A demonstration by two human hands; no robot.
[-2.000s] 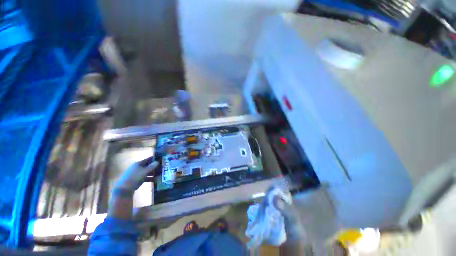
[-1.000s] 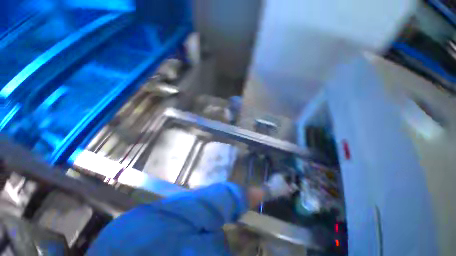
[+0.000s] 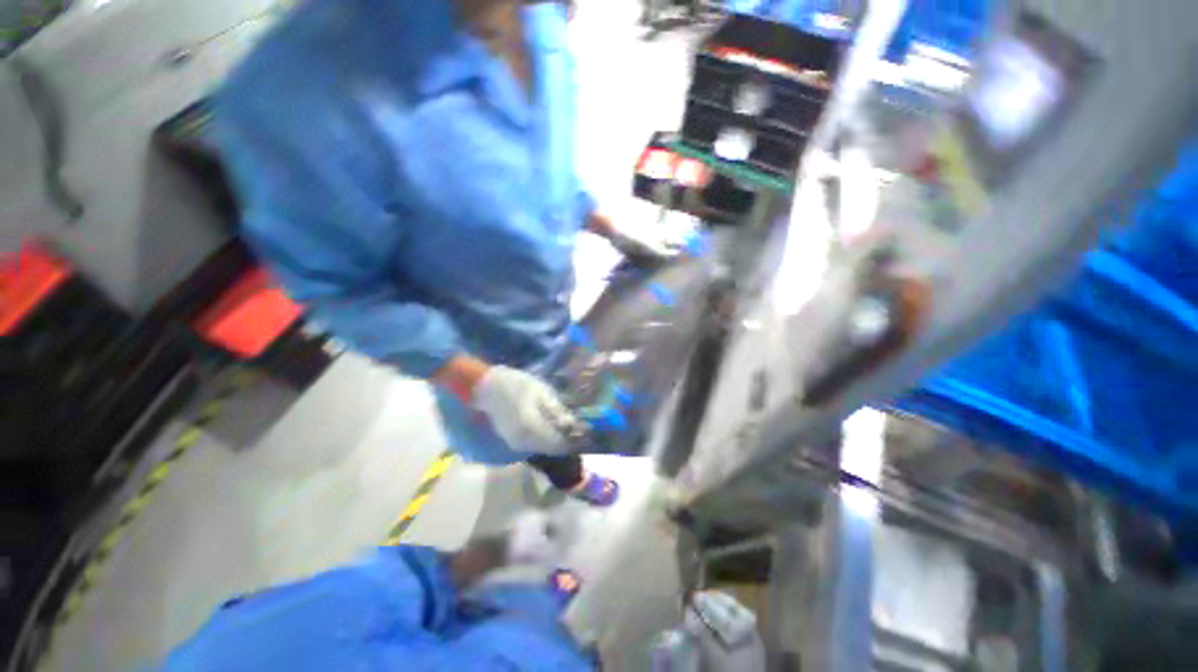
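Observation:
My left hand [image 3: 519,545] is a small, blurred pale shape at the end of my blue sleeve at the bottom. Its fingers and anything in it cannot be made out. My right hand is not visible. Nearest in front of me, a person [image 3: 407,184] in a blue smock with pale gloves holds a greyish board-like panel [image 3: 637,328] with several blue pieces along its edges. One gloved hand is at its lower left, the other at its upper end. The panel's details are blurred.
Black stacked bins [image 3: 762,99] stand behind the person. Bins with red tops [image 3: 250,315] are at left, beside yellow-black floor tape [image 3: 421,499]. A pale machine [image 3: 972,263] with a screen leans across the right. Metal conveyor rails [image 3: 857,565] and pale blocky items [image 3: 723,630] are at lower right.
The view has swung away from the conveyor and the circuit board to the aisle. Another person holding a panel has come into view. My sleeve now lies at the lower left.

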